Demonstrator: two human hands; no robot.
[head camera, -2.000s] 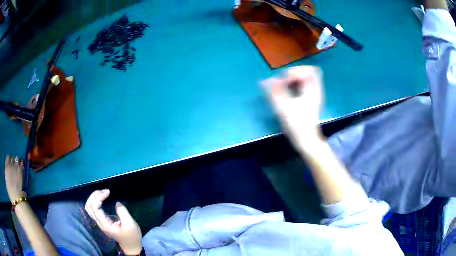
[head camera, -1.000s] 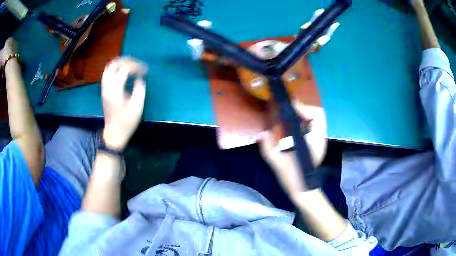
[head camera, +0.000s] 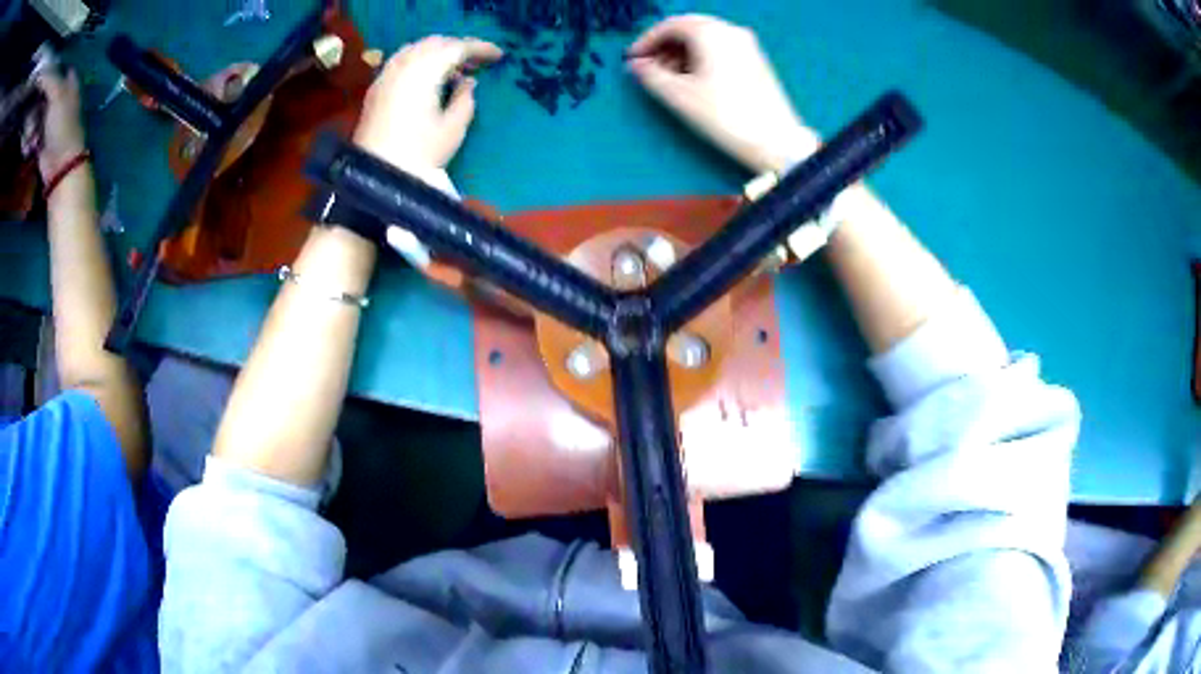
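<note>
A black three-armed frame (head camera: 635, 320) lies on an assembly fixture, hub over the orange disc (head camera: 580, 385) and reddish base plate (head camera: 547, 454), one arm pointing at me. White arm supports (head camera: 806, 241) sit beside the arms. My left hand (head camera: 424, 108) is beyond the frame's left arm at the left edge of a pile of small black inserts (head camera: 564, 46), thumb and fingers apart, with nothing visible in it. My right hand (head camera: 711, 82) is at the pile's right edge with fingertips close together; whether they pinch an insert cannot be seen.
A second black frame (head camera: 217, 129) on a reddish fixture (head camera: 283, 184) stands at the left, beside a person in a blue shirt (head camera: 66, 527). Small pale three-pointed pieces (head camera: 248, 11) lie near it. Another person's sleeve (head camera: 1120, 632) shows at lower right. The green bench edge crosses below.
The frame and fixture now sit centrally before me. My right hand has left the frame's near arm and moved forward to the pile. My left hand has also moved forward to the pile.
</note>
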